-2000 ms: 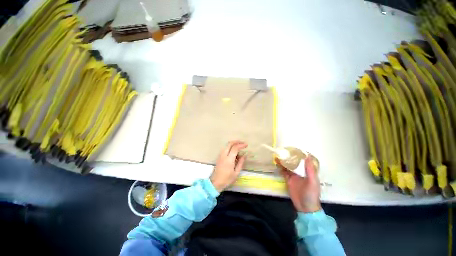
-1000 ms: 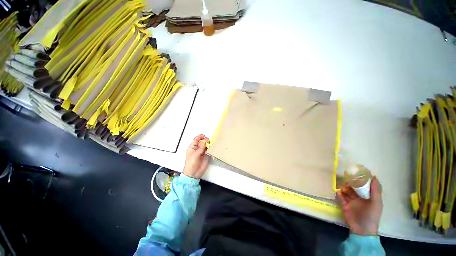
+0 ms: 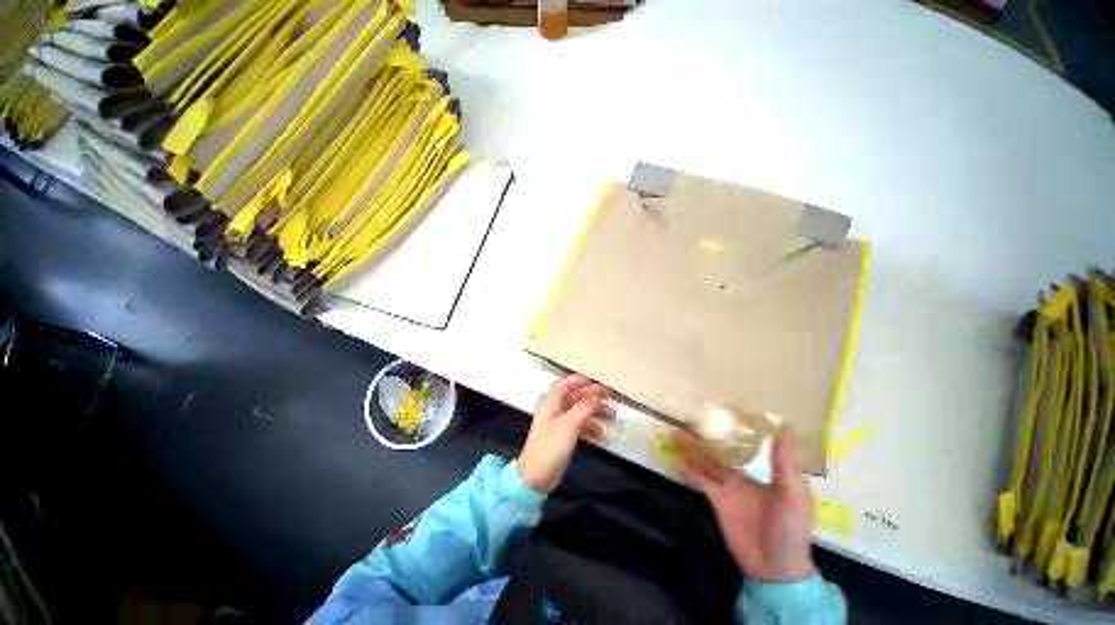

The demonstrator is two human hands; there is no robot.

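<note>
A grey-beige bag panel [image 3: 697, 305] with yellow side edges lies flat on the white table, two grey tabs [image 3: 824, 225] on its far edge. My right hand [image 3: 761, 507] holds the glue bottle [image 3: 734, 437], blurred, over the panel's near edge toward its right corner. My left hand [image 3: 565, 427] is at the panel's near edge, left of the bottle, fingers slightly bent; nothing clear shows in it. A short yellow tail [image 3: 851, 444] sticks out at the near right corner. The yellow strip on the table [image 3: 834, 518] is partly hidden by my right hand.
Fanned panel stacks with yellow ends stand at left [image 3: 306, 134] and right [image 3: 1061, 427]. A pale board [image 3: 428, 250] lies beside the left stack. A second bottle [image 3: 554, 17] stands at the far side. A white bin [image 3: 369, 409] with yellow scraps is below the table edge.
My left hand has left the panel's near left corner and moved right along the near edge. My right hand and the bottle have moved left, over the near edge. The view has shifted slightly.
</note>
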